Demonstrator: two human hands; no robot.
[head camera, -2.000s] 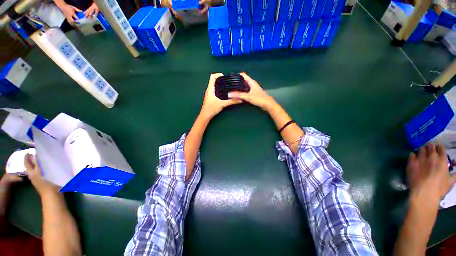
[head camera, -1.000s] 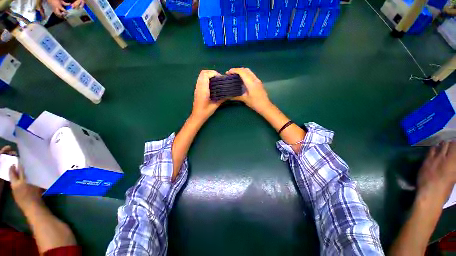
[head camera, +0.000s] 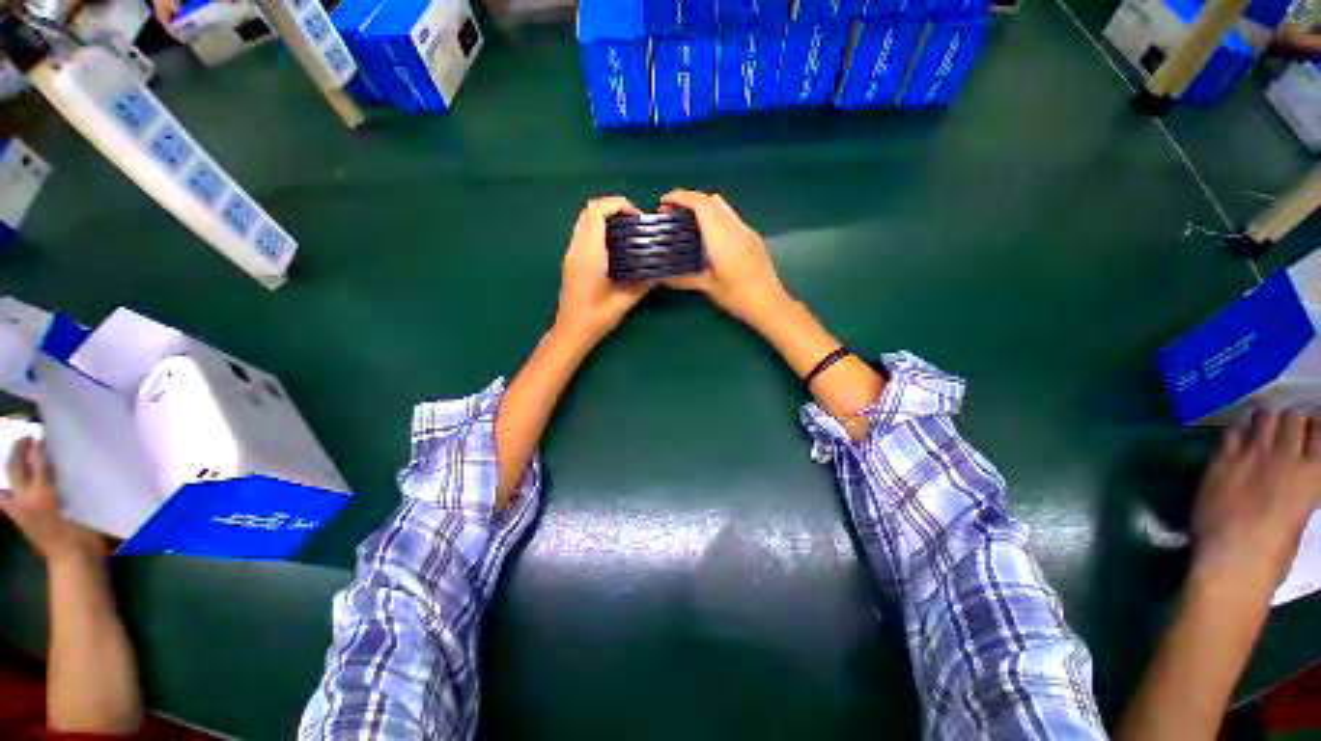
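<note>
A folded black article (head camera: 655, 246), ribbed and about fist-sized, is held in front of me above the dark green table. My left hand (head camera: 591, 272) grips its left side. My right hand (head camera: 732, 261) grips its right side. The fingers behind and under the article are partly hidden. Its ribbed face shows several stacked dark segments with light glints.
Blue closed cartons (head camera: 775, 65) stand in a row at the far side. An open carton (head camera: 261, 434) with a white rounded device body (head camera: 186, 417) lies at left, by a neighbour's hand (head camera: 36, 500). A power strip (head camera: 171, 157) is upper left. Another person's hand (head camera: 1257, 478) and a blue carton (head camera: 1246, 348) are at right.
The black article's ribbed face now shows more squarely than two seconds ago, and my right fingers no longer cross its front. The neighbour's hand at left has moved. The view has shifted slightly.
</note>
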